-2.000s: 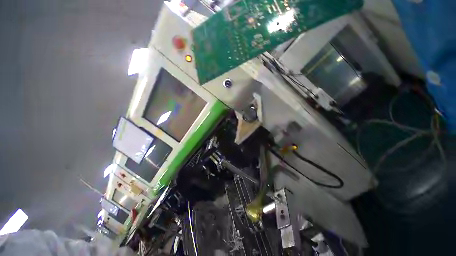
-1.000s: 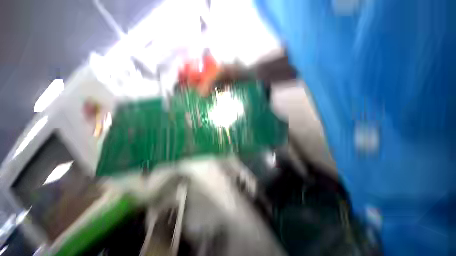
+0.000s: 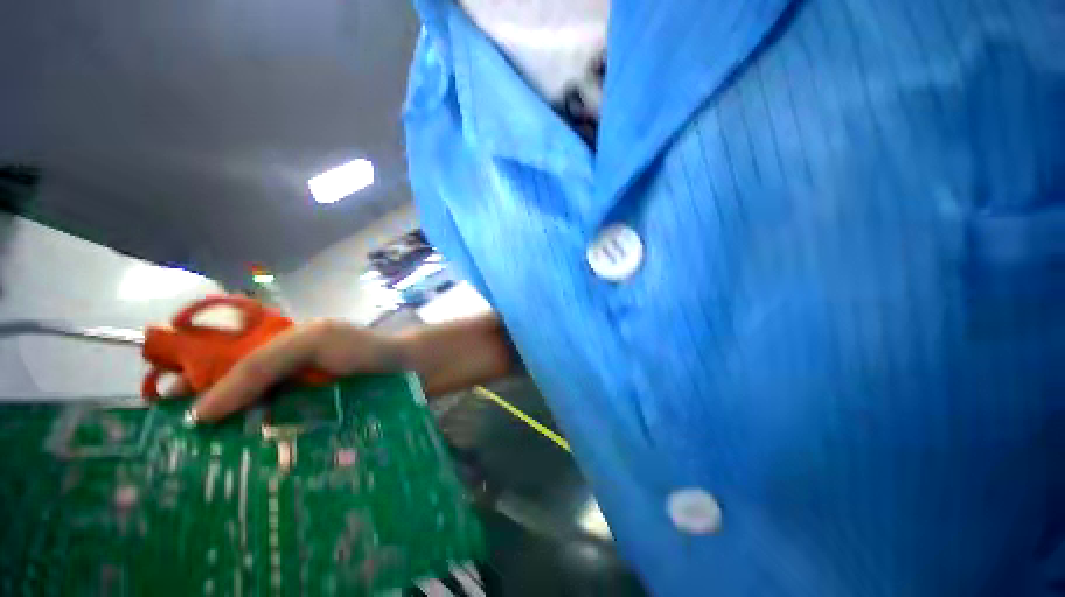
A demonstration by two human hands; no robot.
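Observation:
A hand (image 3: 310, 356) is closed around an orange-red tool (image 3: 216, 338) with loop-shaped parts and a thin metal rod pointing left. Its fingertip rests at the upper edge of a green printed circuit board (image 3: 292, 501) at the lower left. The bare forearm comes from beside a blue striped smock (image 3: 806, 315), whose collar and white buttons face the camera. The hand seems to belong to this facing person. Neither my left hand nor my right hand can be made out as my own. The board is cut off by the left and bottom edges.
The person in the smock fills the right side, very close. A white machine surface (image 3: 82, 303) stands behind the tool at the left. A ceiling light (image 3: 341, 181) shines above. A yellow line (image 3: 522, 419) crosses the dark floor between board and smock.
The view has swung and the blur has eased. The blue smock now fills far more of the picture. The board has shifted to the lower left, and the hand on the orange-red tool shows clearly.

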